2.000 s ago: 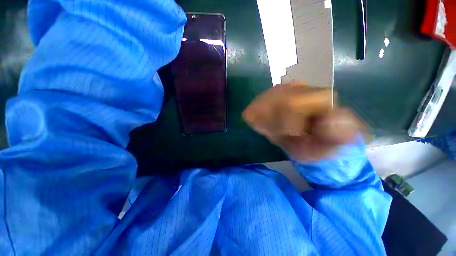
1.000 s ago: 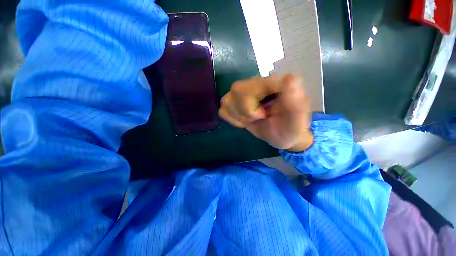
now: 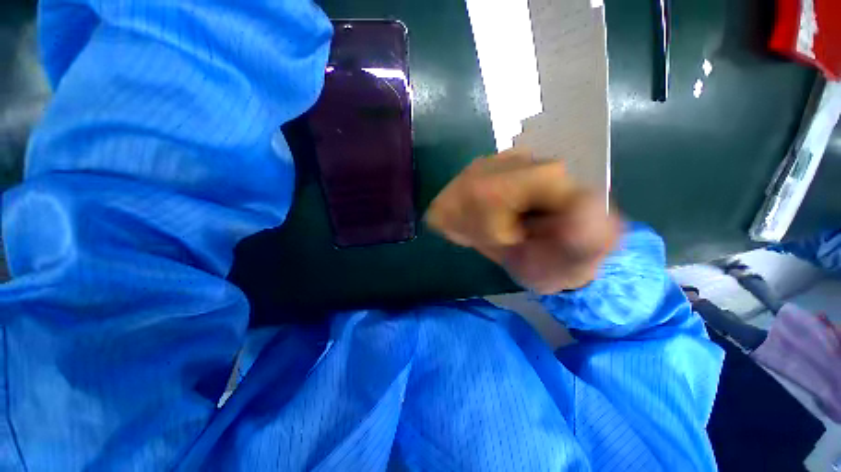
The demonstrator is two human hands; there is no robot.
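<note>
My right hand [image 3: 526, 221] is bare and blurred, with its fingers curled in, over the near end of the grey-beige sheet. Whether it holds anything small cannot be told. My left hand is out of the picture; only its blue striped sleeve shows, filling the left side up to the top edge. A glossy dark purple-black smartphone [image 3: 372, 152] lies between the left sleeve and my right hand, touched by neither hand. The grey-beige sheet [image 3: 572, 92] has a stepped white part [image 3: 507, 64] along its left side.
A thin dark stick [image 3: 660, 51] lies right of the sheet, with tiny white pieces [image 3: 701, 79] beside it. A red bin [image 3: 810, 32] and a long white bar [image 3: 793, 175] are at the right. The bench edge [image 3: 710, 258] runs below. Part of a person in pink [image 3: 800, 350] shows lower right.
My right hand shifted left and then back a little to the right, staying curled. The view moved slightly with it. A pink-clothed person has come into view at the lower right. The phone stays in place.
</note>
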